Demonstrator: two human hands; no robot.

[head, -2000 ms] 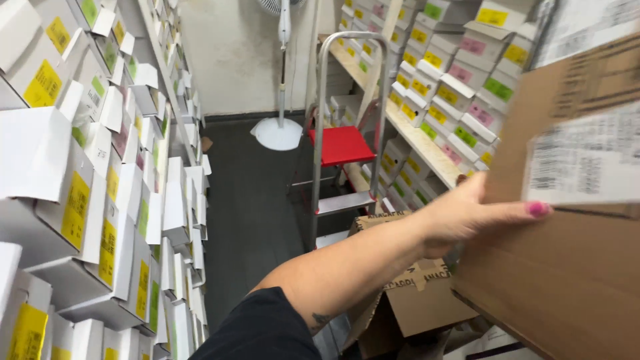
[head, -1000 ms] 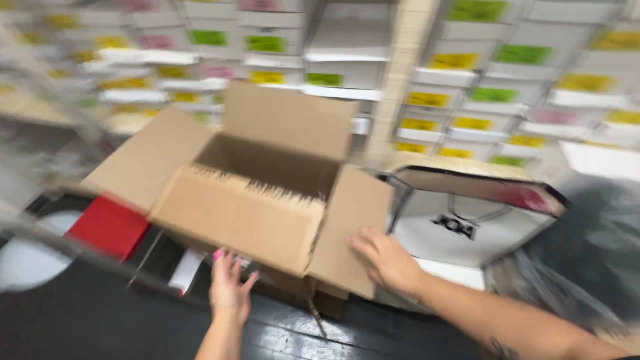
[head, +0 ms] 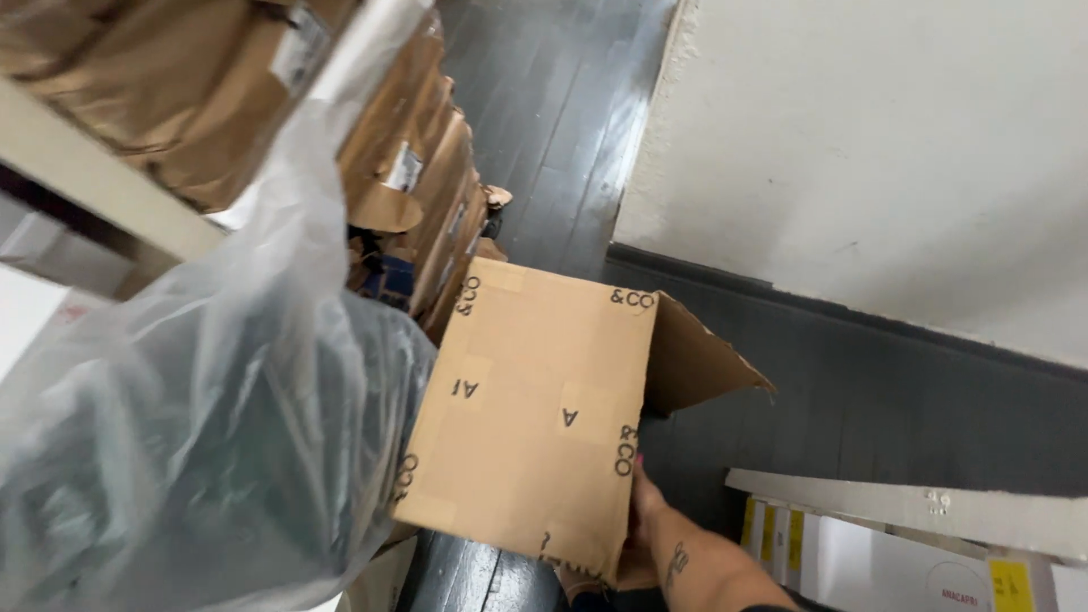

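Note:
A brown cardboard box (head: 527,408) with printed letters and tape patches is in the middle of the head view. One flap (head: 701,357) sticks out from its right side. My right hand (head: 643,510) grips the lower right edge of the box; the thumb, with a pink nail, shows there, while most fingers are hidden. The forearm comes in from the bottom right. My left hand is not in view. A large translucent plastic bag (head: 221,416) with dark contents fills the left side, close beside the box.
Brown paper-wrapped packages (head: 425,178) are piled at the upper left, by a pale shelf edge (head: 102,170). A white wall (head: 867,144) meets the dark plank floor (head: 816,399). At the lower right, a shelf (head: 918,501) holds white boxes (head: 884,569) with yellow labels.
The view has swung away from the labelled shelves to the wall and floor. One second ago both hands were at an open cardboard box; now only my right hand shows, gripping a box.

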